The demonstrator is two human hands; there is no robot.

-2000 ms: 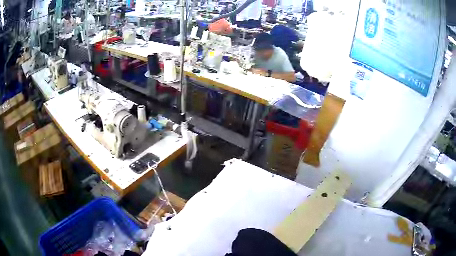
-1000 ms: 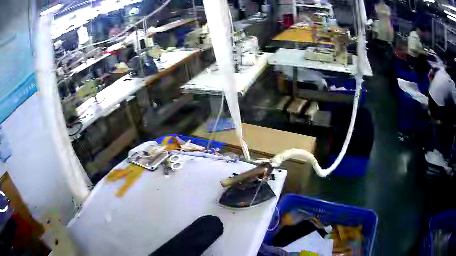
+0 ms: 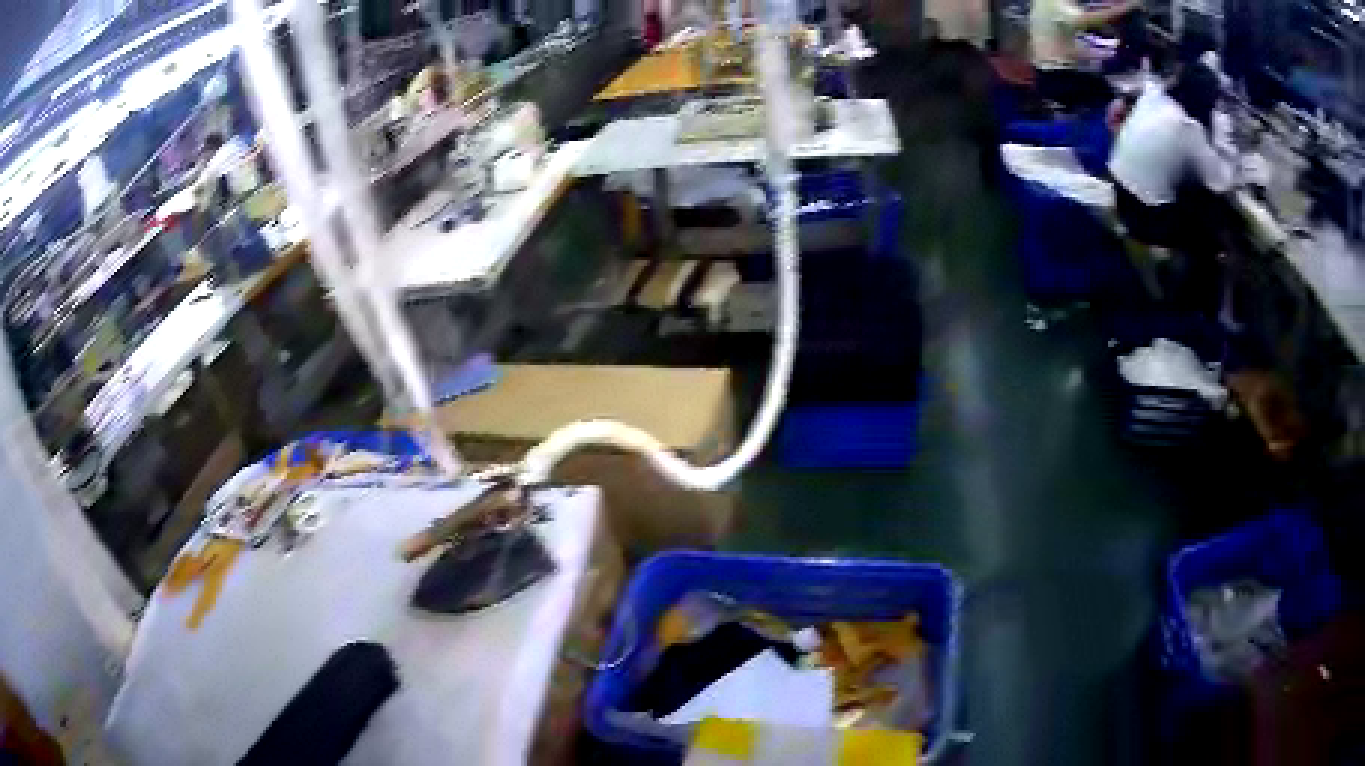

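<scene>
No hand shows in the picture. The steam iron (image 3: 482, 569) rests at the far right corner of the white cloth-covered table (image 3: 434, 691), with its wooden handle on top. A thick white steam hose (image 3: 704, 475) loops from the iron to the right and upward. The black padded sleeve board (image 3: 324, 709) lies at the lower left, cut off by the bottom edge. Scissors (image 3: 304, 513) and a small tray of oddments (image 3: 247, 512) lie at the far left corner. The picture is somewhat blurred.
A blue basket (image 3: 946, 644) right of the table holds black cloth, a white sheet (image 3: 756, 693) and orange pieces. A yellow-and-white packet (image 3: 801, 744) is at the bottom edge. A carton (image 3: 599, 401) stands behind. Another blue basket (image 3: 1183, 599) and a seated person (image 3: 1165, 150) are at right.
The view has swung right. The iron, sleeve board and table have shifted left in the picture, and more of the blue basket and green floor shows. The iron still rests at its corner.
</scene>
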